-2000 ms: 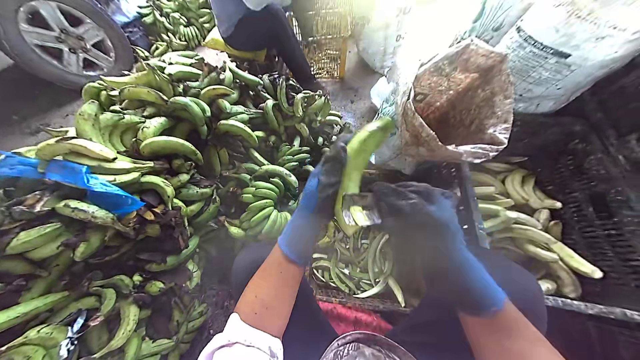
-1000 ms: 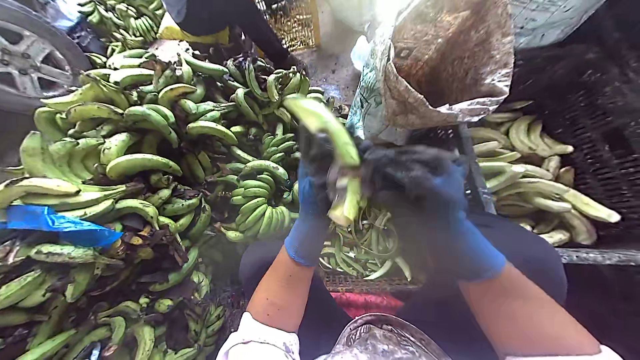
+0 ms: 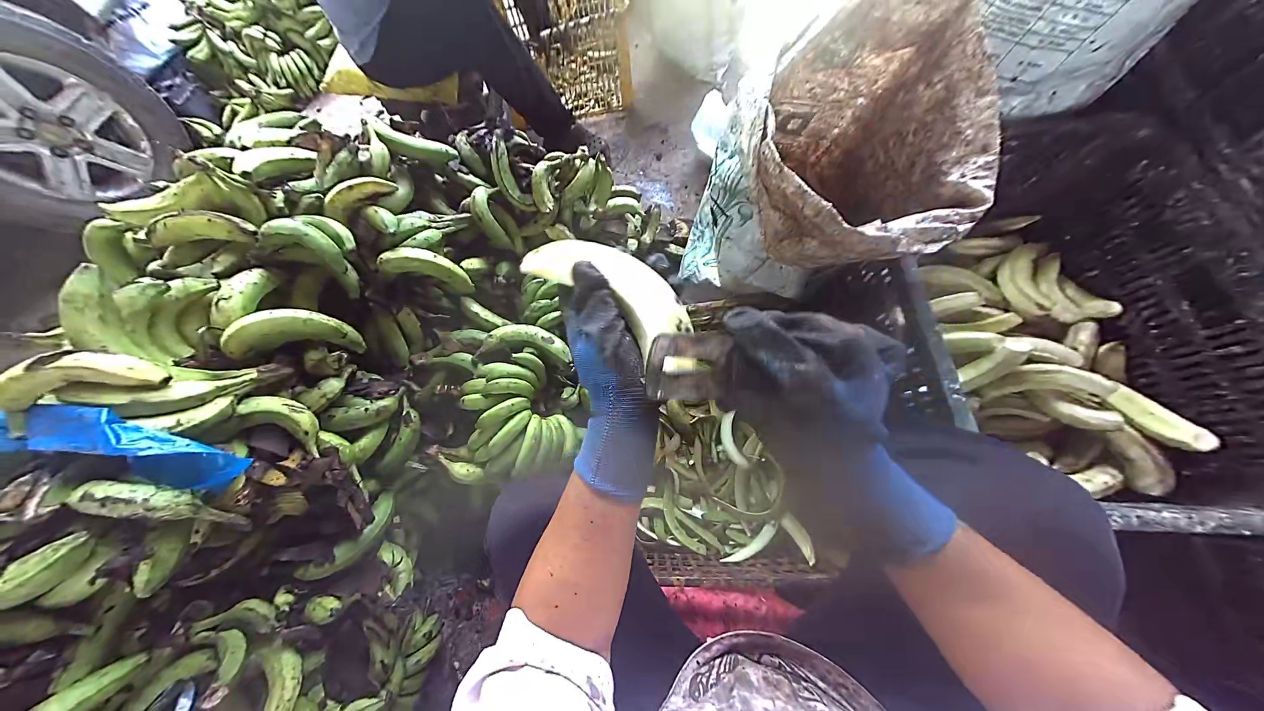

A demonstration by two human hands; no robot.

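My left hand (image 3: 607, 385), in a blue and black glove, grips a pale plantain (image 3: 617, 286) that slants down to the right. My right hand (image 3: 829, 395), gloved alike, holds a peeler (image 3: 686, 365) with a wide flat head against the plantain's lower end; motion blurs it. Below both hands, strips of green peel (image 3: 731, 484) lie in a crate between my knees. Pale peeled plantains (image 3: 1066, 395) lie in a black plastic crate (image 3: 1175, 326) on the right.
Green plantains (image 3: 291, 331) are heaped on the left, with blue plastic (image 3: 128, 444) among them. An open woven sack (image 3: 889, 128) stands ahead. A car wheel (image 3: 74, 128), a yellow crate (image 3: 592, 49) and a person's leg (image 3: 513, 69) are farther off.
The plantain in my left hand showed green skin in the earlier frames; the side now facing up is pale. The peeler hand stays close to its lower end.
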